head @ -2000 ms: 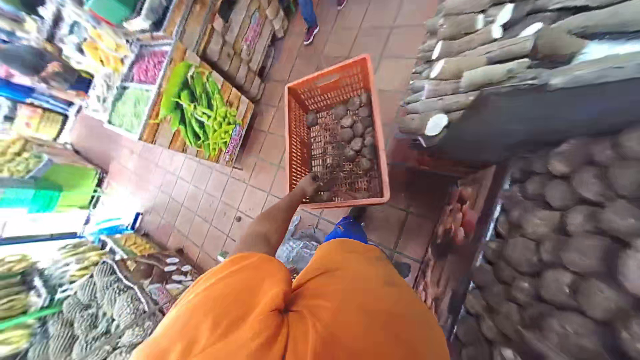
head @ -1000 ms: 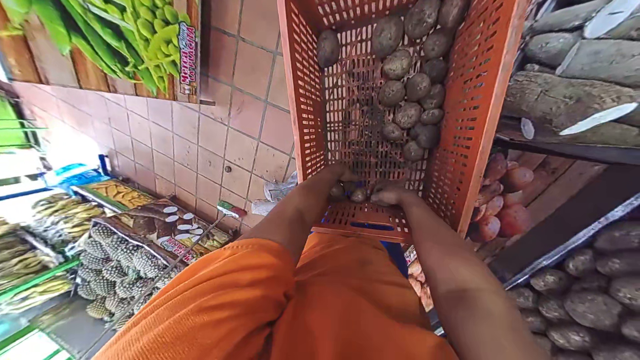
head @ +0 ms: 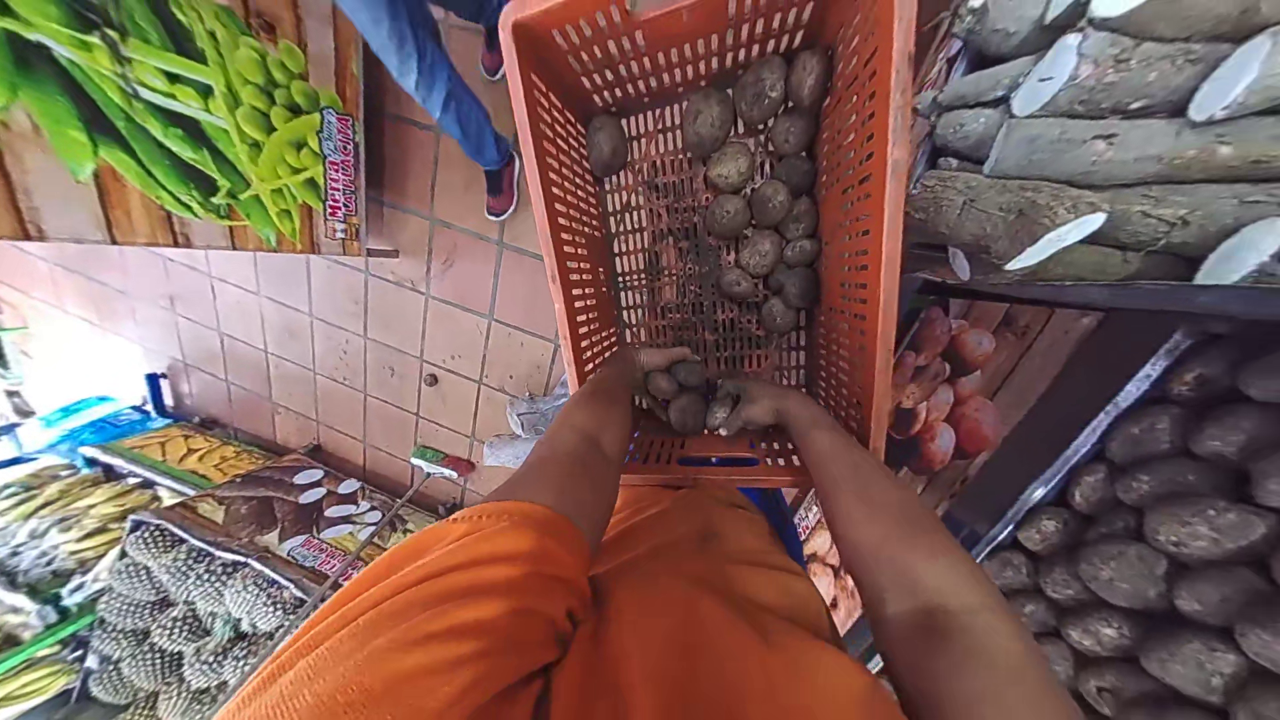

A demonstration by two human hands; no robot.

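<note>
An orange slotted plastic crate (head: 860, 230) stands before my body. Inside it, brown, soil-covered round tubers, perhaps potatoes (head: 770, 203), lie mostly along the right side, with one by the left wall. At the near end of the crate, my left hand (head: 650, 372) cups several small tubers (head: 687, 410) against its palm and fingers. Close on their right, my right hand (head: 750, 405) has its fingers around another small tuber (head: 719, 410).
Cassava roots (head: 1100, 150) fill a shelf at right, above reddish produce (head: 950, 400). More brown tubers (head: 1120, 570) are piled lower right. Green pods (head: 200, 110) lie on a wooden stand at left, pineapples (head: 180, 620) below. A person's jeans-clad leg (head: 440, 80) stands beyond the crate on floor tiles.
Two seconds ago only my left hand reached into the crate; now both are in it. My left hand has gathered more small tubers since one second ago. A person's leg has come into view.
</note>
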